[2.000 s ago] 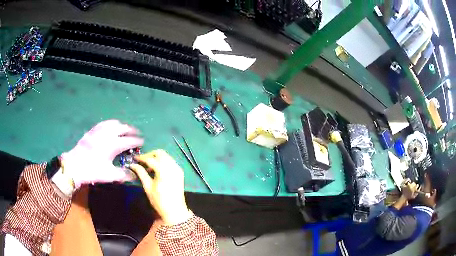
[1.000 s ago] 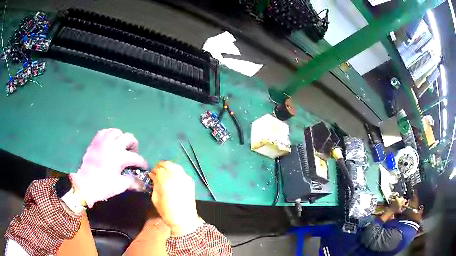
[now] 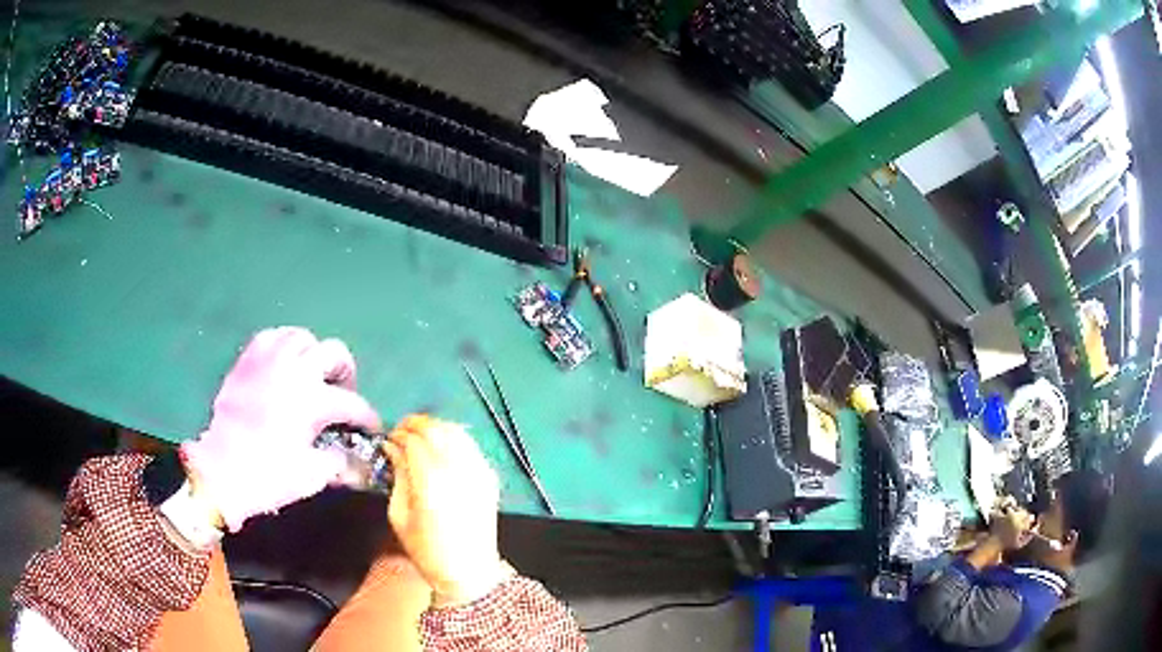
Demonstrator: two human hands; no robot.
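Note:
My left hand (image 3: 274, 427), in a pink-white glove, holds a small circuit board (image 3: 354, 448) over the bench's front edge. My right hand (image 3: 440, 497), yellow-orange in look, grips the board's right end with its fingertips. The fingers hide much of the board. Tweezers (image 3: 507, 436) lie on the green mat to the right of my hands, held by neither hand. Another circuit board (image 3: 554, 326) lies beyond them, beside open cutters (image 3: 599, 306) with dark and orange handles.
A black slotted rack (image 3: 344, 134) lies at the back, with heaped boards (image 3: 79, 89) at its left and paper scraps (image 3: 599, 134) behind. A white-yellow block (image 3: 695, 349), spool (image 3: 733, 282) and soldering station (image 3: 762, 446) stand right. A person (image 3: 988, 592) sits far right.
Since the first frame, both hands have shifted slightly right and down in view with the board between them. The view has shifted, moving the bench things slightly. The last second shows little difference.

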